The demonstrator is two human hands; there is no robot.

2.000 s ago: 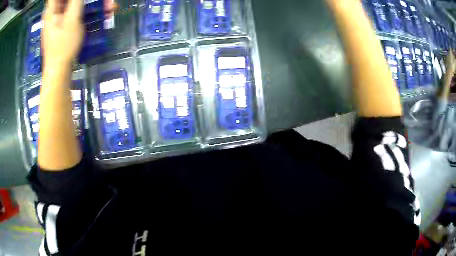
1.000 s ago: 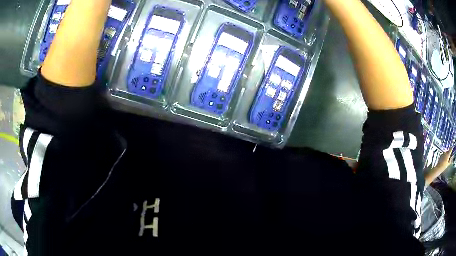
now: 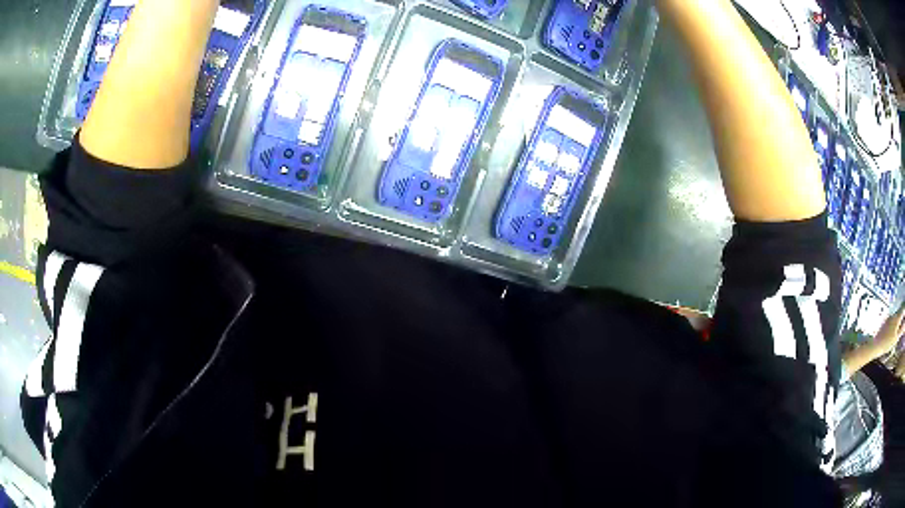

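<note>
A clear blister tray lies tilted in view on the bench in front of me. Its near row of pockets holds several dark-blue units, one of them near the middle, with pale patches on their faces and small round dots at the near end. Parts of more units show in the far row at the top edge. My left forearm crosses the tray's left part and covers some of a unit. My right forearm passes beyond the tray's right side. Both hands are cut off by the top edge, so what they hold is hidden.
A dark-green mat lies under the tray. More blue units in trays stand along the bench at the right. Another person's forearm shows at the far right edge. A grey floor with a yellow line shows at the left.
Since two seconds ago the view has turned and shifted, so the tray appears slanted and higher. My left hand, visible over the tray then, is out of the picture now. Little differs from one second ago.
</note>
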